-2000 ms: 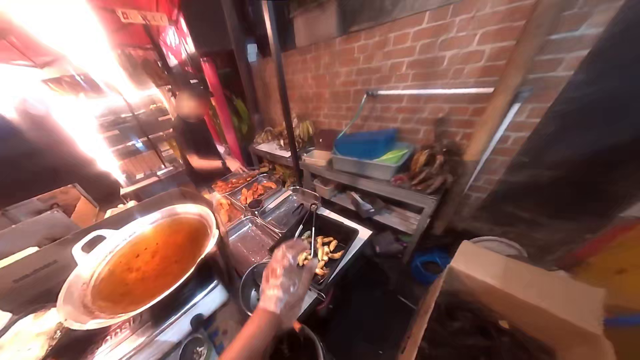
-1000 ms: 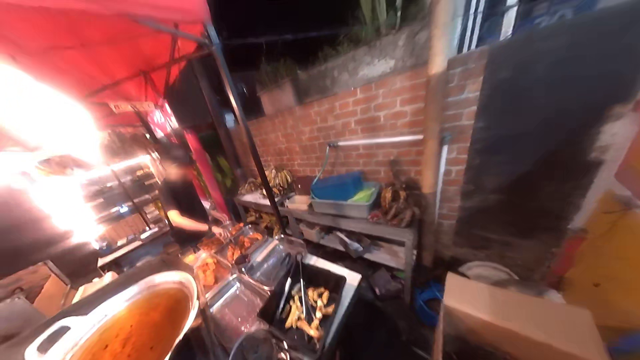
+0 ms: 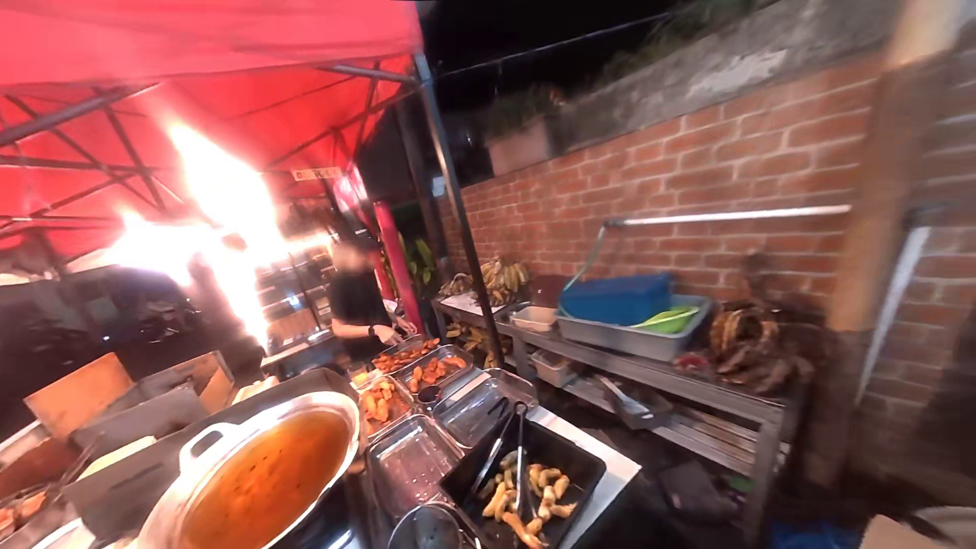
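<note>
Neither of my hands is in view. At the lower left stands a large metal pan point(image 3: 347, 412) with a loop handle, holding orange-brown oil or liquid. Right of it, a black tray point(image 3: 587, 456) holds pale and browned food pieces point(image 3: 534, 488) that look like bananas, with metal tongs point(image 3: 521, 457) lying in it. Behind the tray are two clear trays, one nearer point(image 3: 412, 465) and one farther point(image 3: 476, 404). Trays of orange-brown fried pieces point(image 3: 436, 371) stand beyond them. The rim of a round strainer or bowl point(image 3: 427, 528) shows at the bottom edge.
A person point(image 3: 358, 301) stands behind the far trays, hands near them. On the right a shelf point(image 3: 732, 404) along a brick wall bears a grey basin point(image 3: 671, 347), a blue container point(image 3: 618, 297) and banana bunches point(image 3: 503, 280). A post point(image 3: 457, 198) rises behind the trays; cardboard boxes point(image 3: 80, 393) stand left.
Two seconds ago a gloved hand was over the black tray at the tongs; it is out of view in the later frames. The view has turned upward and to the left.
</note>
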